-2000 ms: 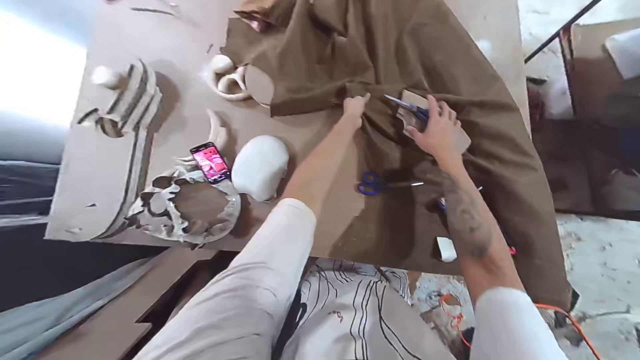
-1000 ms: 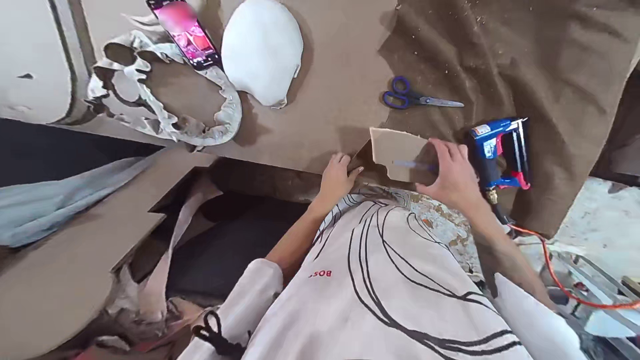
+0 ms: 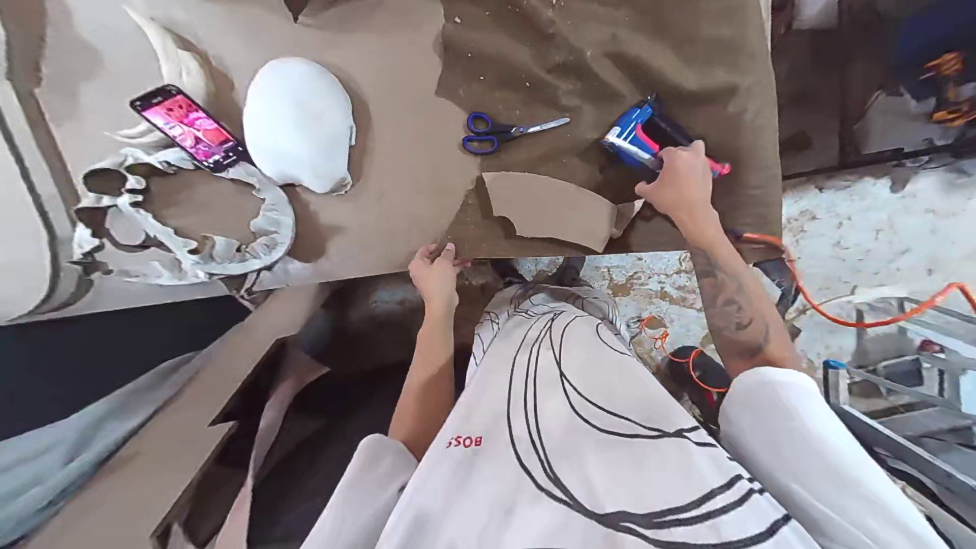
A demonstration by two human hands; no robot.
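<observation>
My left hand (image 3: 437, 276) pinches the front edge of the brown fabric (image 3: 534, 69) at the table's near side. My right hand (image 3: 681, 179) is on the blue pneumatic stapler (image 3: 633, 136), fingers around its handle, while the tool lies on the fabric. Scissors with blue handles (image 3: 485, 134) rest to the left of the stapler, blades pointing right. Between my hands a curved tan board piece (image 3: 550, 207) lies flat near the edge. A white rounded pad (image 3: 299, 123) sits farther left, beside a phone (image 3: 188, 127) with a lit screen.
A ring of ragged white material (image 3: 278, 225) lies at the left of the table. An orange air hose (image 3: 869, 324) runs off to the right above the floor. A metal frame (image 3: 907, 442) stands at lower right, and an orange tool (image 3: 949, 88) lies at upper right.
My right hand has left the tan board piece, which now lies on the fabric, and has moved to the stapler. My left hand has come to the fabric edge.
</observation>
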